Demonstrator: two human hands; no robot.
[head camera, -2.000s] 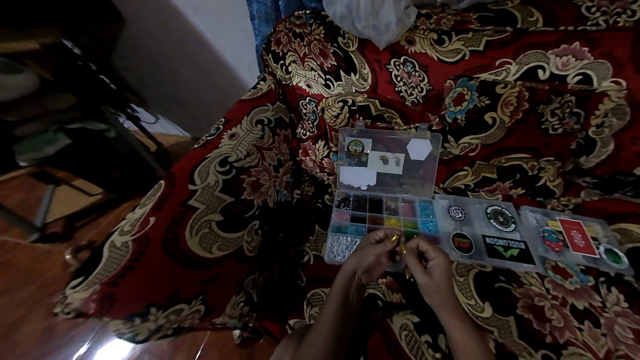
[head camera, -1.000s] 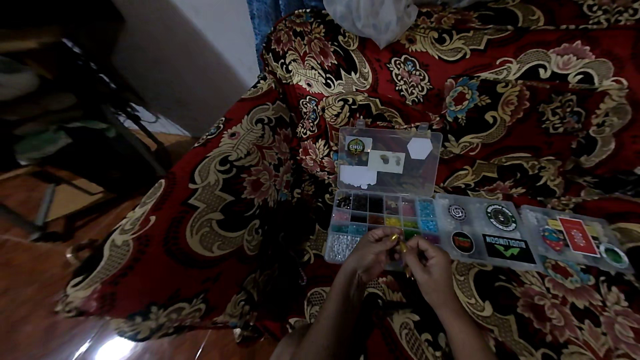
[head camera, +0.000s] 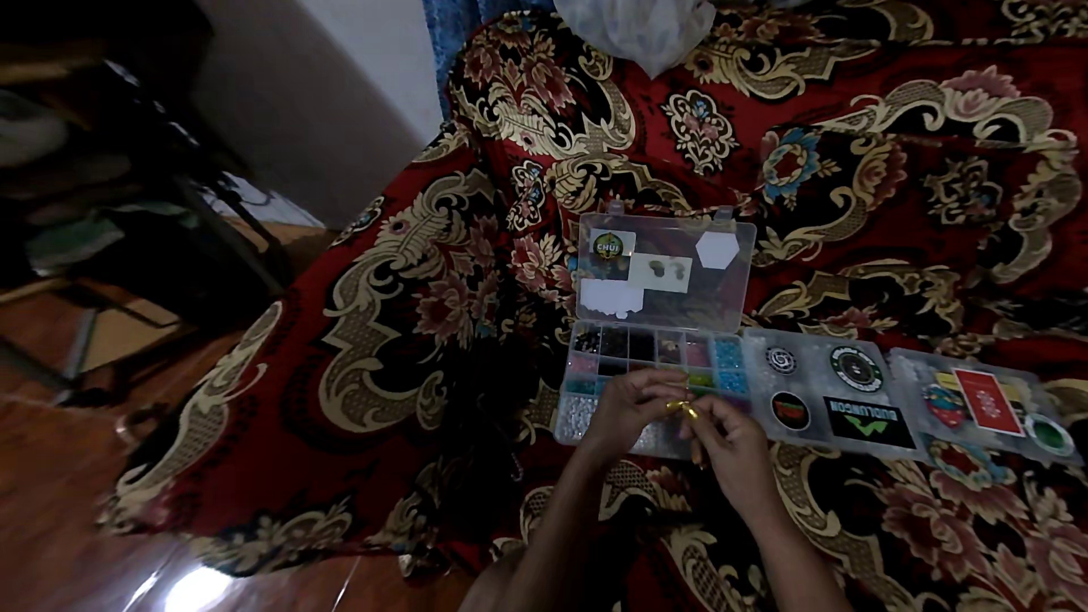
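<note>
My left hand (head camera: 633, 408) and my right hand (head camera: 722, 425) meet over the front of an open plastic compartment box (head camera: 565, 399). Yellow, shiny spots show at the fingertips; whether they are nails or a small piece is hard to tell. The fingers of both hands are pinched together, but anything between them is too small to make out. Small beads in black, pink, blue, green and clear lie sorted in the compartments. The box's raised clear lid (head camera: 667, 310) bears stickers and leans back. My hands hide part of the front compartments.
Two closed plastic boxes with stickers, a nearer one (head camera: 812, 374) and a farther one (head camera: 922, 382), lie right of the open box. All rest on a patterned red cover (head camera: 408, 476). A whitish plastic bag (head camera: 637, 30) is behind; a dark metal-framed stand (head camera: 191, 212) is at left.
</note>
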